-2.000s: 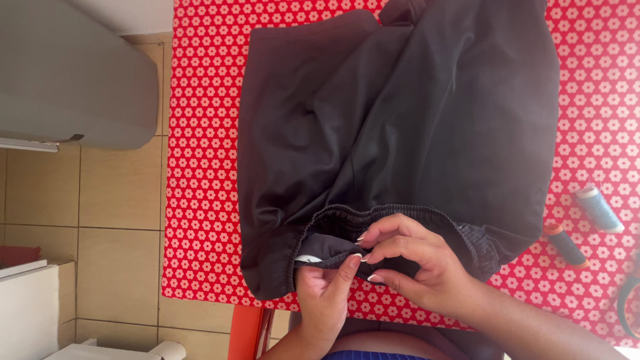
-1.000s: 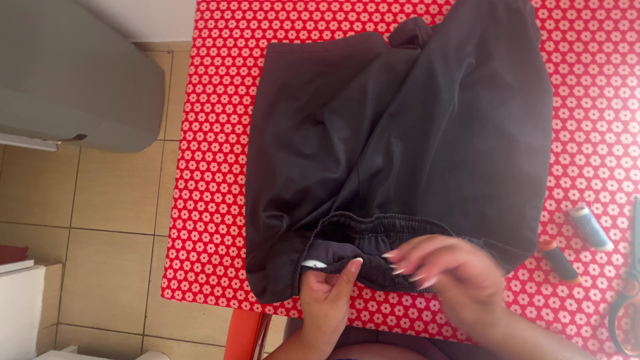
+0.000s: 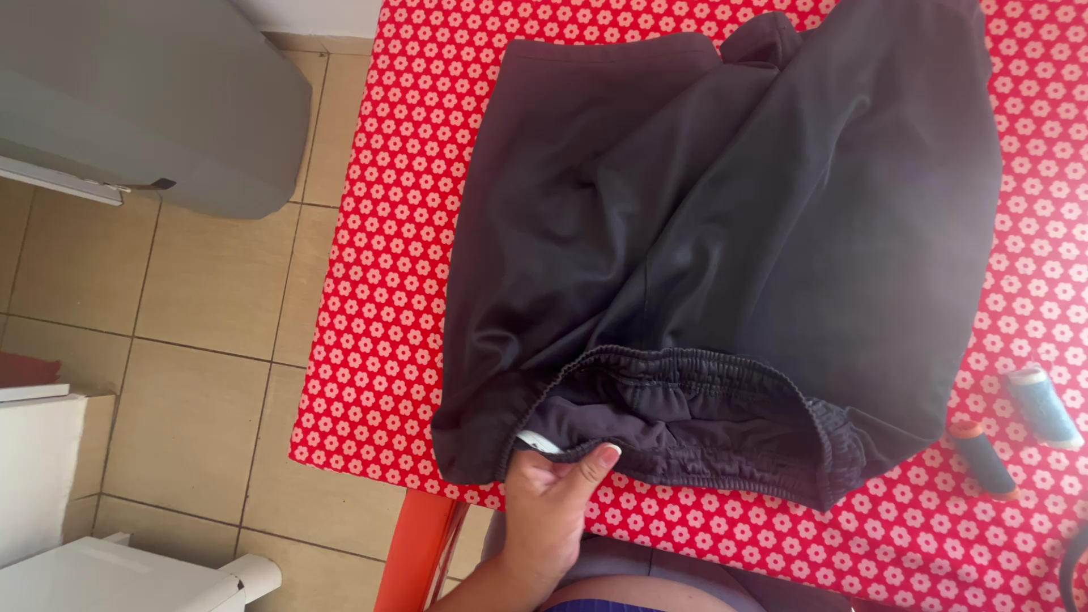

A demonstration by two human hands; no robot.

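Note:
A pair of black shorts or similar garment (image 3: 765, 221) with a gathered elastic waistband (image 3: 705, 365) lies spread on a table. The waist opening faces me and shows the dark inner fabric. My left hand (image 3: 552, 501) pinches the near edge of the waistband between thumb and fingers. Just beside the thumb a small white label or patch (image 3: 539, 443) shows at the edge. My right hand is out of view.
A red flowered tablecloth (image 3: 382, 280) covers the table. Right of the garment lie a light blue thread spool (image 3: 1044, 408) and a dark thread spool (image 3: 983, 461). A dark curved handle (image 3: 1075, 569) shows at the right edge. An orange chair part (image 3: 418, 544) stands below the table edge.
My right hand, at the waistband two seconds ago and lifted off it one second ago, has left the view. My left hand still holds the waistband.

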